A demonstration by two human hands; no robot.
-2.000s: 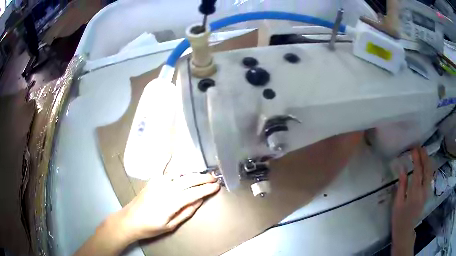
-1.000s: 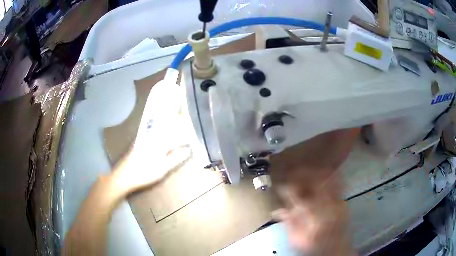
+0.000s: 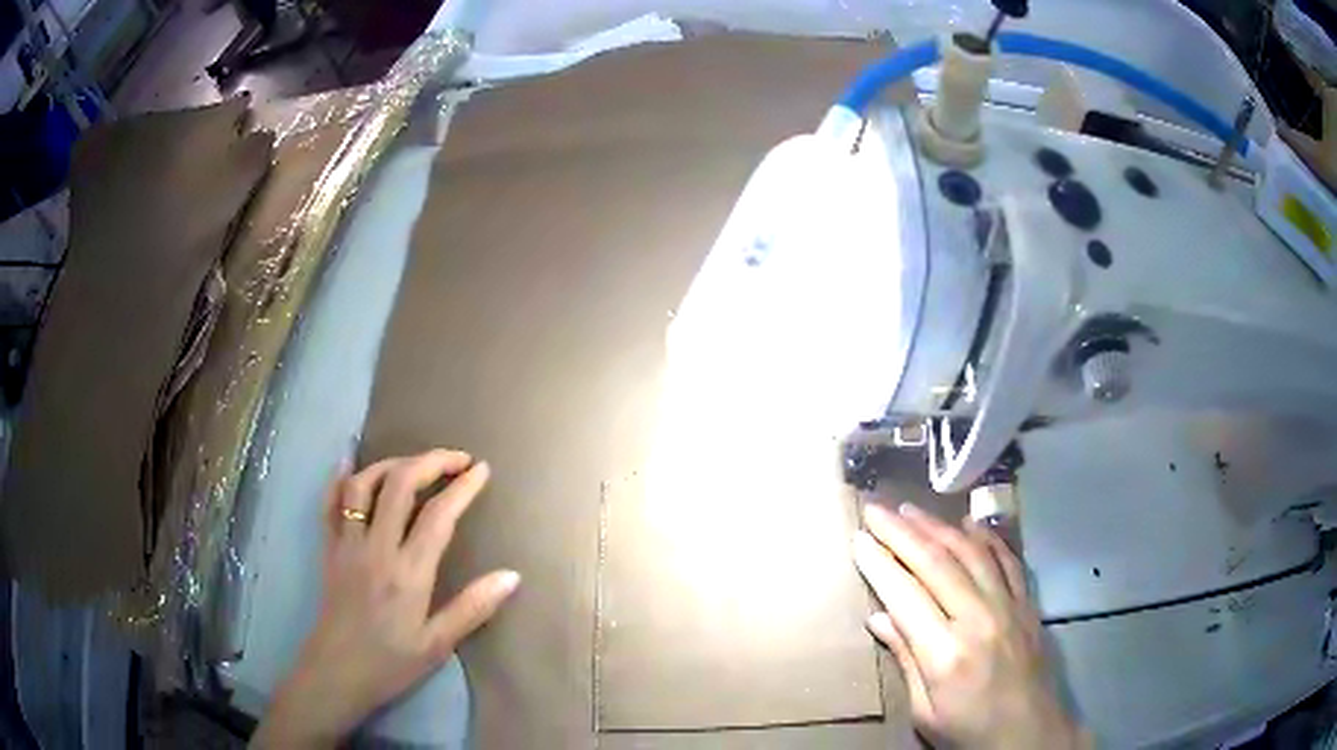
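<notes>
A large brown garment panel (image 3: 513,337) lies flat on the white table, running under the sewing machine head (image 3: 1012,293). A same-colour patch pocket (image 3: 733,659) lies on it, its left and lower edges showing as dark lines; lamp glare washes out its upper part. My left hand (image 3: 389,572) rests on the panel's left edge, fingers apart, a ring on one finger. My right hand (image 3: 953,615) lies flat at the pocket's right edge, fingertips just below the presser foot area (image 3: 865,462). The needle is not clearly visible.
A brown cut-piece stack (image 3: 118,337) hangs left of the table beside a plastic-wrapped strip (image 3: 315,264). The glaring lamp (image 3: 792,279) on its blue neck (image 3: 1085,62) is left of the machine head. A white box with yellow label (image 3: 1298,205) is at the upper right.
The view has shifted left. The panel now lies further left of the machine with the pocket outline facing me. My left hand is at the panel's left edge; my right hand is beside the foot.
</notes>
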